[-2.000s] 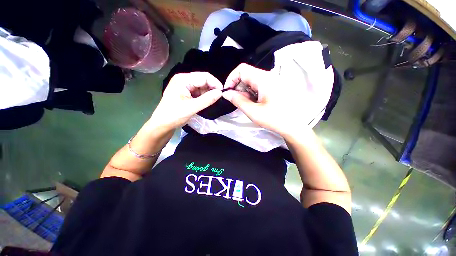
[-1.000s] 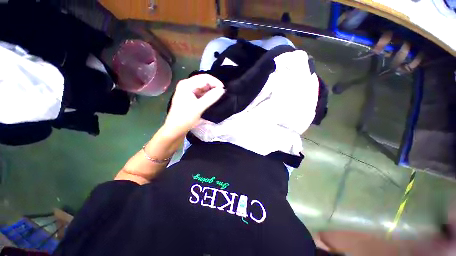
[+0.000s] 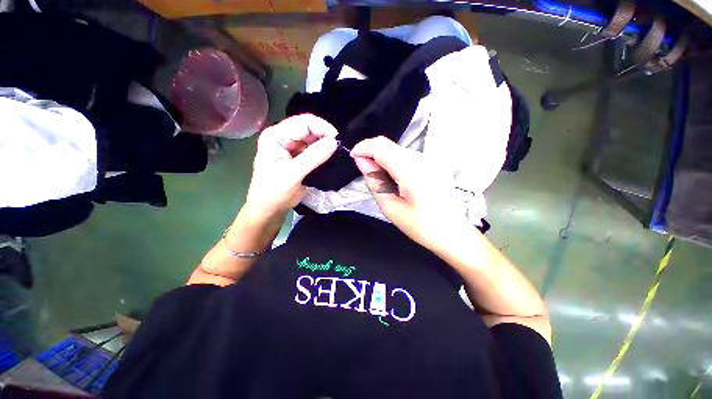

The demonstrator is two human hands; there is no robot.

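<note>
A black garment (image 3: 375,86) with white lining (image 3: 468,117) lies bunched on the lap, over light blue jeans. My left hand (image 3: 293,160) is over the black part, thumb and forefinger pinched on a tiny dark thing, too small to name. My right hand (image 3: 402,175) is just to the right, fingertips pinched together. A thin glint, which looks like a needle (image 3: 345,147), spans the small gap between the fingertips of both hands.
A pink mesh bin (image 3: 226,97) stands on the green floor at upper left. A black and white garment pile (image 3: 47,148) is at far left. Blue rails with brown straps (image 3: 648,39) are at upper right. A blue crate (image 3: 82,362) is at lower left.
My right hand was at the left fingertips, went away to the lower right edge, and is now back over the garment. My left hand has stayed pinched over the black part.
</note>
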